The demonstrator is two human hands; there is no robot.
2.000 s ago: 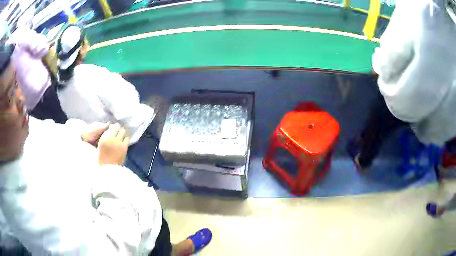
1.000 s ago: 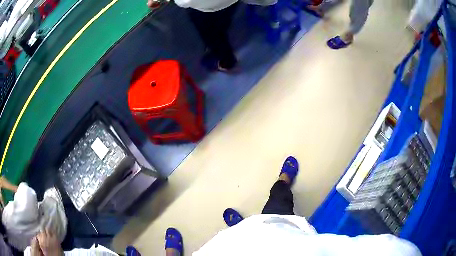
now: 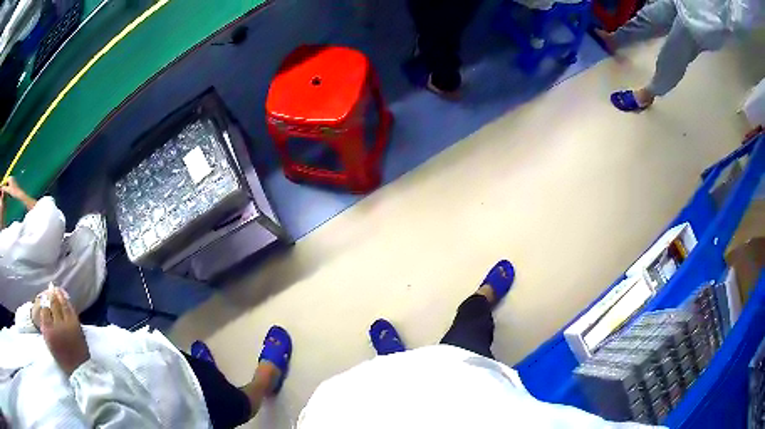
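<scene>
Neither of my hands is in the picture; my white smock [image 3: 436, 390] fills the bottom middle, with blue slippers below it. Ahead to the left, a stack of clear trays [image 3: 172, 201] with many pockets lies on a grey metal trolley [image 3: 239, 243]. A white paper label [image 3: 198, 164] lies on the top tray. A red plastic stool [image 3: 323, 88] with a hole in its seat stands beyond the trolley.
A person in white [image 3: 126, 377] at lower left holds something small and white; another sits beside the green conveyor [image 3: 109, 92]. A blue rack [image 3: 537, 369] at right holds grey trays [image 3: 646, 360] and white boxes [image 3: 608, 323]. More people are at the top.
The view has swung right and down from the conveyor to the aisle and blue rack. Since the last earlier frame, the stool and trolley appear higher and further right, and the left person's hands are raised.
</scene>
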